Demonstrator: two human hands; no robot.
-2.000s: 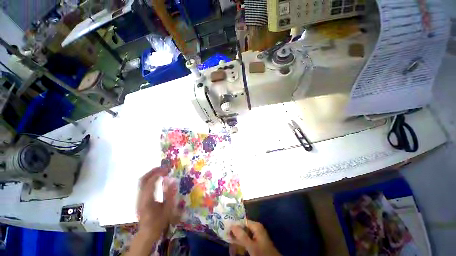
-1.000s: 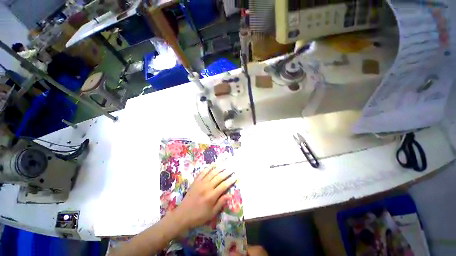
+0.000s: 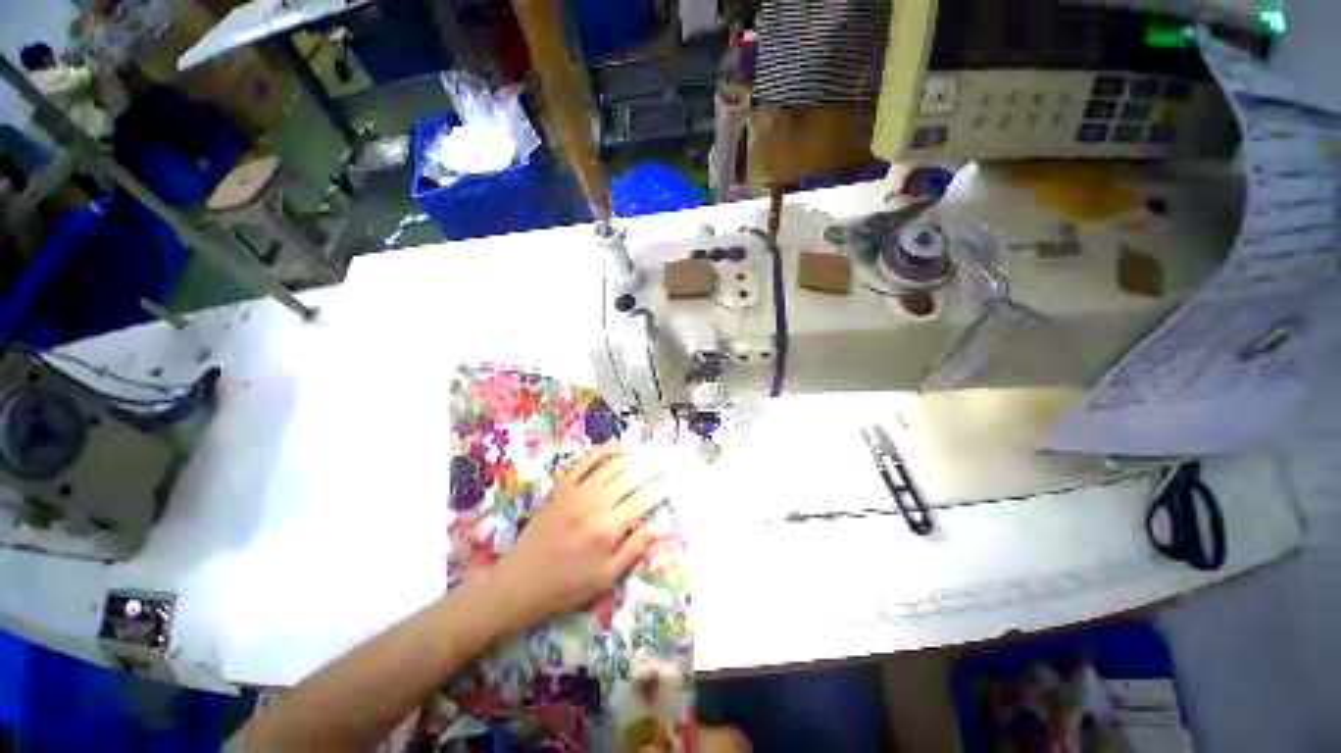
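The floral garment piece lies flat on the white table, its far right corner by the needle area of the cream-white machine. Its near end hangs over the table's front edge. My left hand lies flat on top of the cloth, fingers spread and pointing at the needle area. My right hand is cut off by the bottom edge of the picture, at the cloth's near right corner; its fingers are mostly hidden, so its hold cannot be told.
Dark snips and black-handled scissors lie right of the needle. A printed sheet hangs over the machine's right end. A blue bin with floral pieces is at lower right. An idle machine head and switch box are at left.
My left hand moved from the cloth's left side to flat on top of it. My right hand dropped to the picture's bottom edge. The camera view has shifted a little.
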